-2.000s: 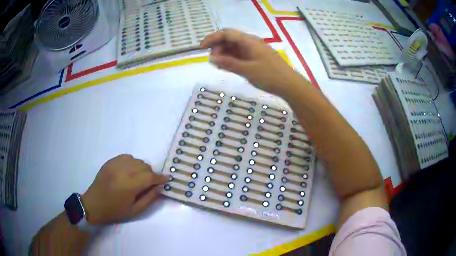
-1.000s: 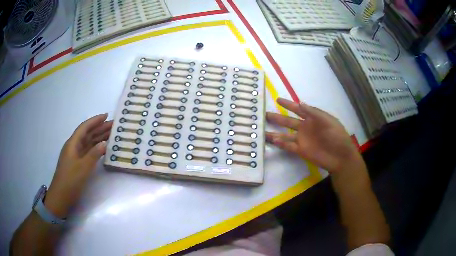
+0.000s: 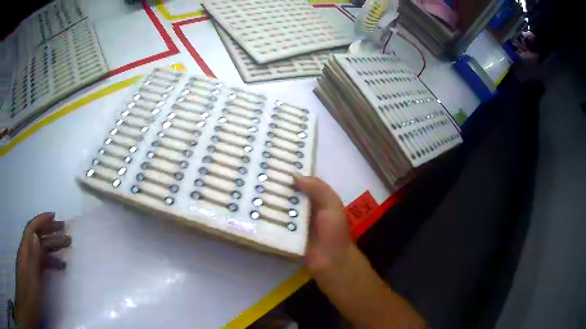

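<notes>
A white foam packing tray (image 3: 205, 151) with columns of dumbbell-shaped slots is in front of me, tilted. Round components with dark or shiny rims show at the slot ends. Two tiny label strips (image 3: 241, 225) sit near its front edge. My right hand (image 3: 326, 225) grips the tray's right edge, thumb on top, fingers hidden beneath. My left hand (image 3: 48, 247) is at the lower left, partly cut off by the picture's edge, apart from the tray, fingers apart and empty.
A thick stack of trays (image 3: 411, 112) stands at the right. More trays (image 3: 283, 29) lie at the back, others (image 3: 61, 64) at the back left. A small white fan (image 3: 374, 19) stands behind the stack. Yellow and red tape lines mark the table; a red label (image 3: 361, 211) is at its edge.
My right hand has taken hold of the tray's right edge and the tray is now tilted. My left hand has come away from the tray. The view has turned to the right.
</notes>
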